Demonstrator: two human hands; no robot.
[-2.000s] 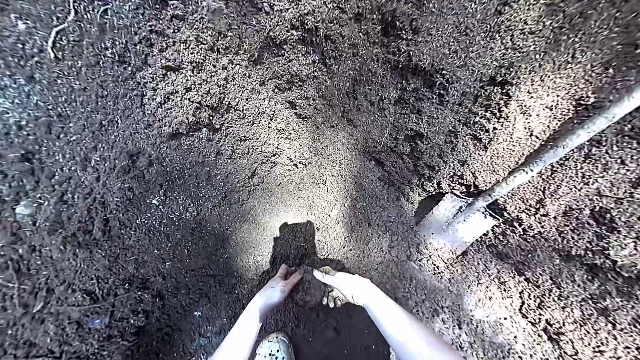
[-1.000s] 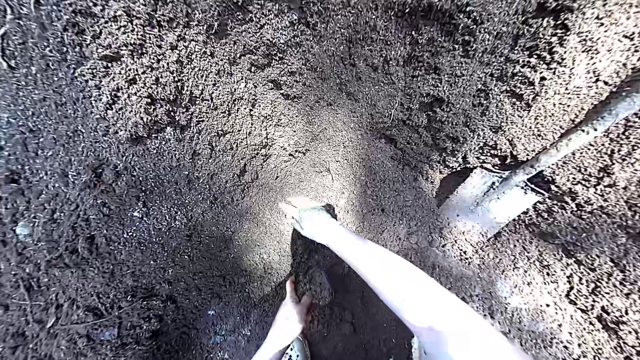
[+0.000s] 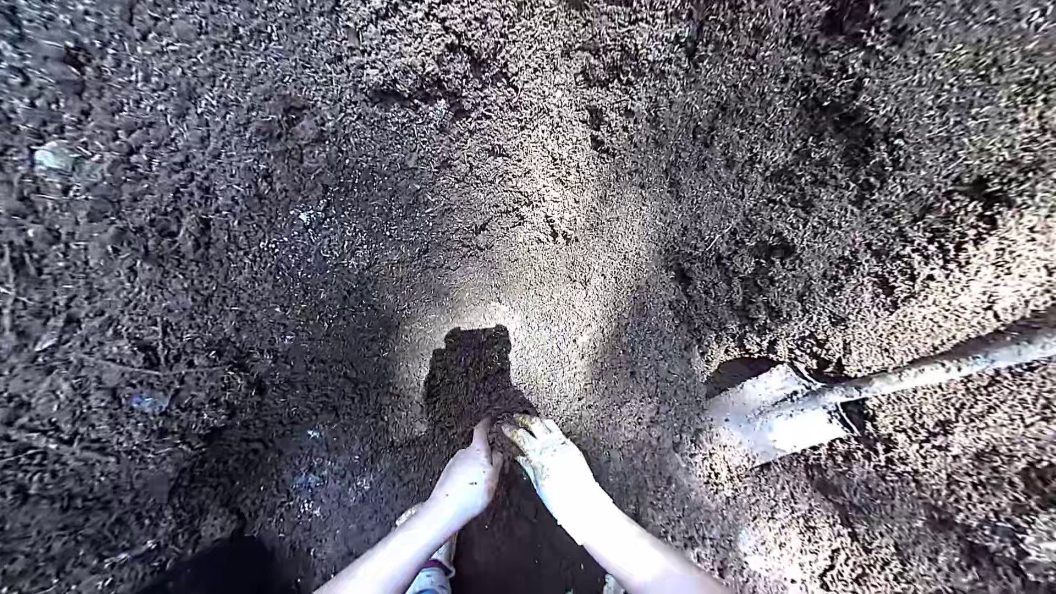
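Observation:
My left hand and my right hand are close together at the bottom middle, over a shadowed patch of the ground. Between their fingers is a dark clump of soil, which blends into the shadow behind it. The left fingers bend against its near left side. Soil marks the fingers of the right hand, which rest on the clump's right side. How firmly either hand grips is hard to tell. Loose brown soil surrounds the hands.
A shovel's metal blade lies on the soil to the right, its long shaft running to the right edge. Part of a shoe shows below my left forearm. A pale stone-like piece lies at the far left.
My right hand, reaching forward onto the sunlit soil one second ago, is back beside my left hand at the clump. The view has shifted somewhat.

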